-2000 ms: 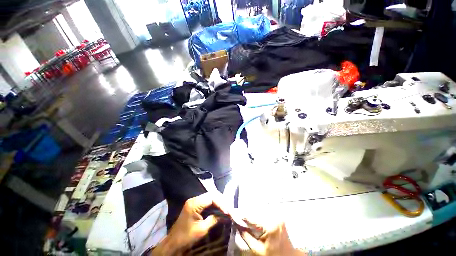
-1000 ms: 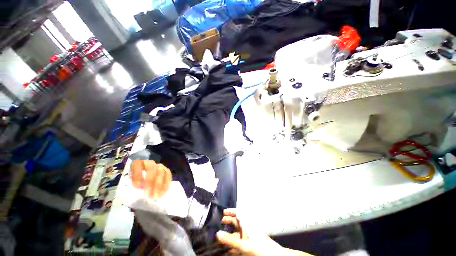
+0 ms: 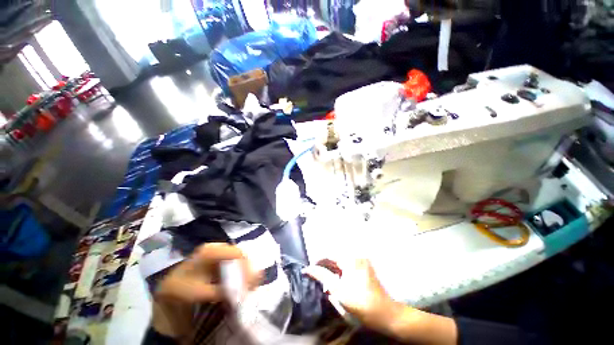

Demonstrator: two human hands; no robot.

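The garment of black cloth with grey and white parts (image 3: 235,182) is heaped left of the needle area and runs down to my hands. My left hand (image 3: 202,279) is blurred by motion, with its fingers closed on a pale part of the garment at the lower left. My right hand (image 3: 360,293) is at the table's front edge, its fingers on the garment's right edge. A small dark reddish-brown piece (image 3: 330,266) shows by its fingers; what it is I cannot tell. The sewing machine (image 3: 464,141) stands beyond my right hand.
Scissors with red and yellow-orange handles (image 3: 501,222) lie under the machine arm, beside a teal parts tray (image 3: 562,226). A picture-patterned covering (image 3: 101,276) is at left. Blue plastic (image 3: 262,47), a cardboard box (image 3: 248,85) and black cloth (image 3: 336,71) are behind.
The view has shifted. My left hand has moved away from my right, lifted, then come lower over the pale cloth. The garment's near part is spread between my hands instead of bunched at the front edge.
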